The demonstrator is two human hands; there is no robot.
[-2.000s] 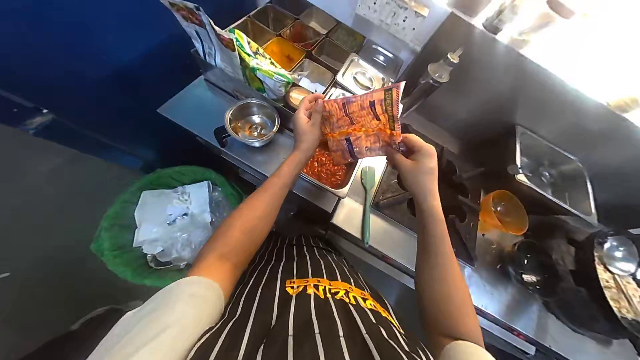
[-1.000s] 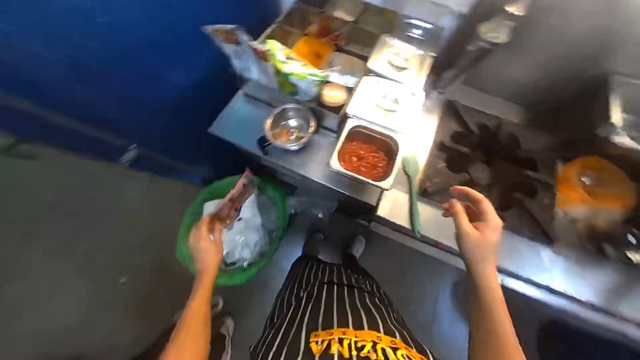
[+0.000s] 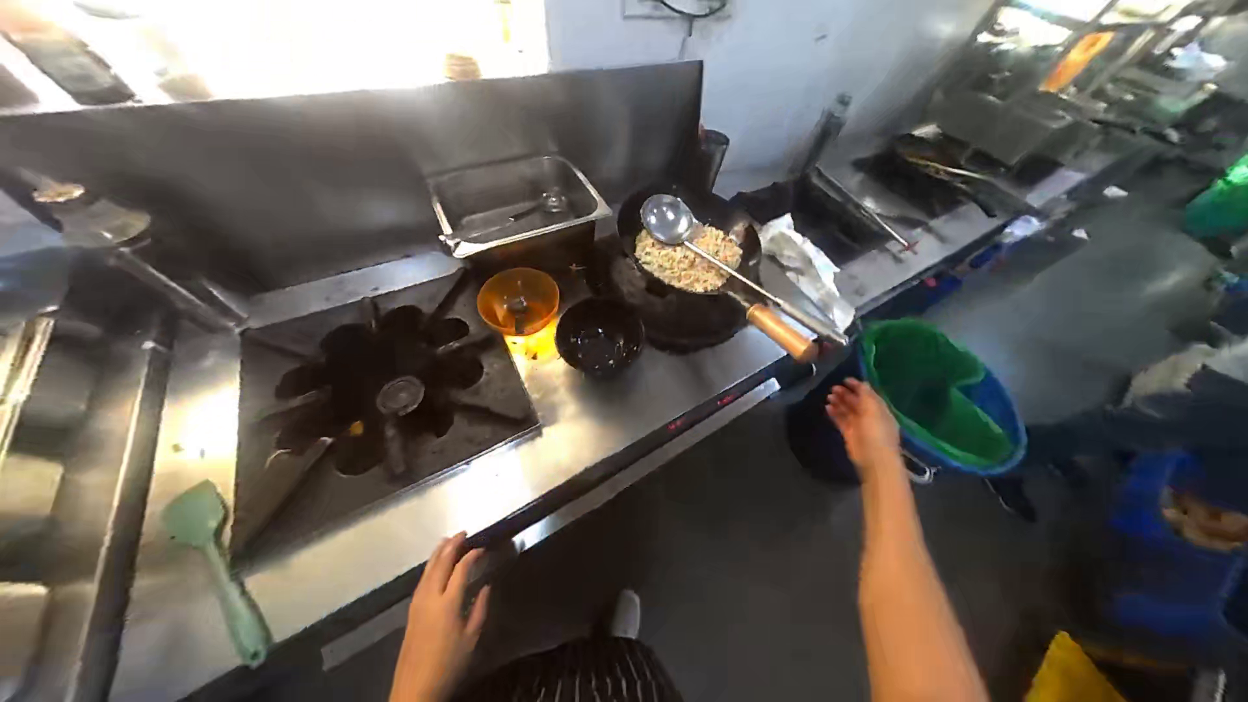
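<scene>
My left hand (image 3: pixel 444 609) is at the counter's front edge, fingers apart and holding nothing. My right hand (image 3: pixel 865 424) is stretched out, empty, beside a blue bin with a green liner (image 3: pixel 936 390) and below a wok's wooden handle (image 3: pixel 782 332). The wok (image 3: pixel 634 210) holds fried rice (image 3: pixel 687 265), and a metal ladle (image 3: pixel 669 219) lies across it. To the wok's left are a black bowl (image 3: pixel 600 336) and an orange translucent bowl (image 3: pixel 519 300). A pale green spatula (image 3: pixel 219 575) lies on the counter at the left.
A burner (image 3: pixel 400 395) takes up the left part of the steel counter (image 3: pixel 507 483). Behind the bowls stands a rectangular steel pan (image 3: pixel 522 219). White cloth or paper (image 3: pixel 804 268) lies right of the wok. Part of a person (image 3: pixel 1150 409) shows at the far right, by a blue crate (image 3: pixel 1160 546).
The view has swung far right. The printed packet, in both hands at first and then in my left hand over the green-lined bin, is out of my hands. My right hand has reached out.
</scene>
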